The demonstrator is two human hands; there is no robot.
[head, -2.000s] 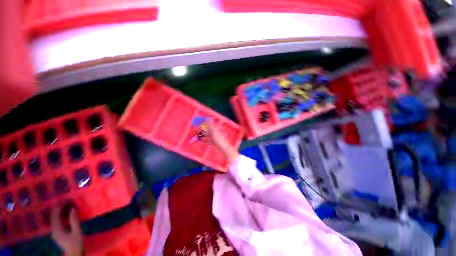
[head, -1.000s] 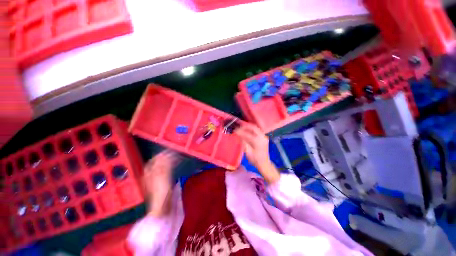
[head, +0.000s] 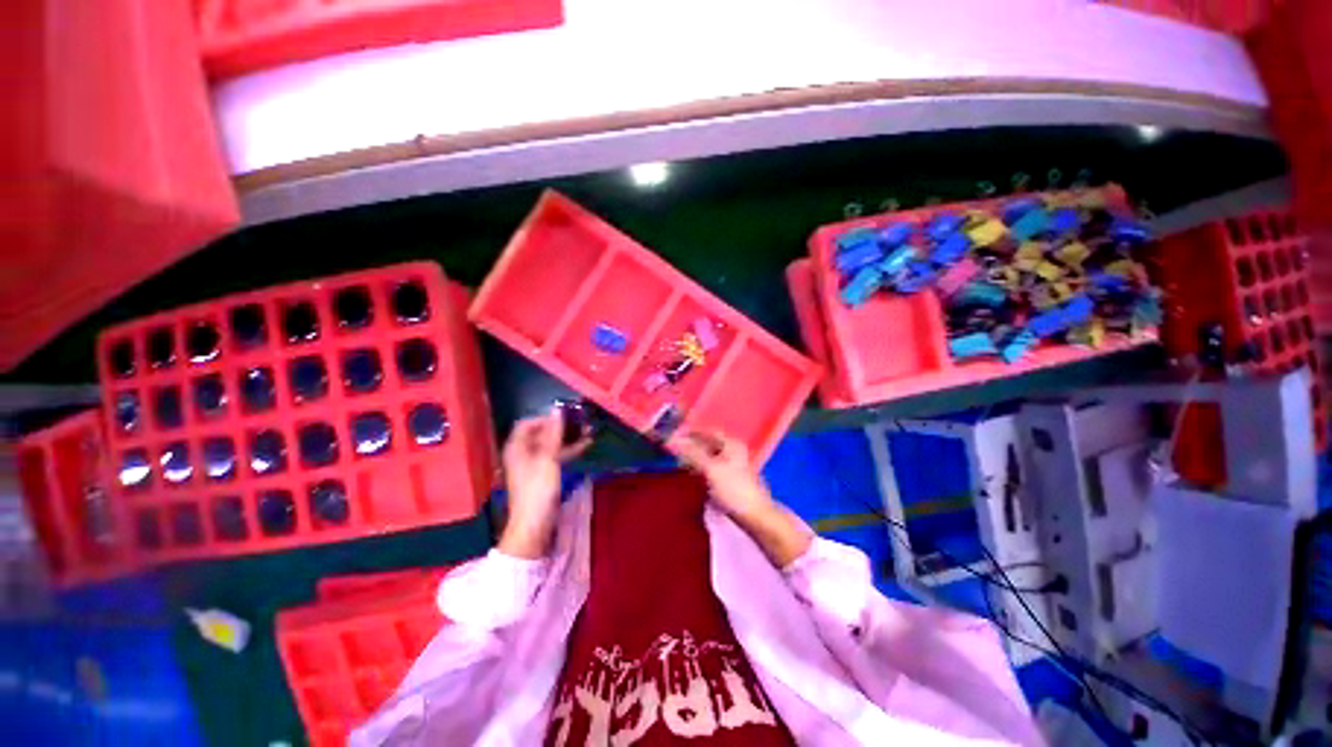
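Note:
My left hand is below the four-compartment tray, its fingers closed on a small dark shiny unit. My right hand is at the tray's lower front edge. Its fingertips pinch a small dark clip. The red tray lies at a slant. A blue clip is in its second compartment from the left, and a small group of pink, yellow and dark clips is in the third. The multi-cell tray at left holds dark round units in most cells.
A clip tray heaped with multicoloured clips stands right, beside another red gridded tray. A white-grey machine with cables is lower right. A larger-cell tray and small white bottle are lower left. A white shelf crosses above.
My left hand has moved from the multi-cell tray to my front, now with a dark unit. My right hand has come out of the slanted tray to its front edge. The view has shifted.

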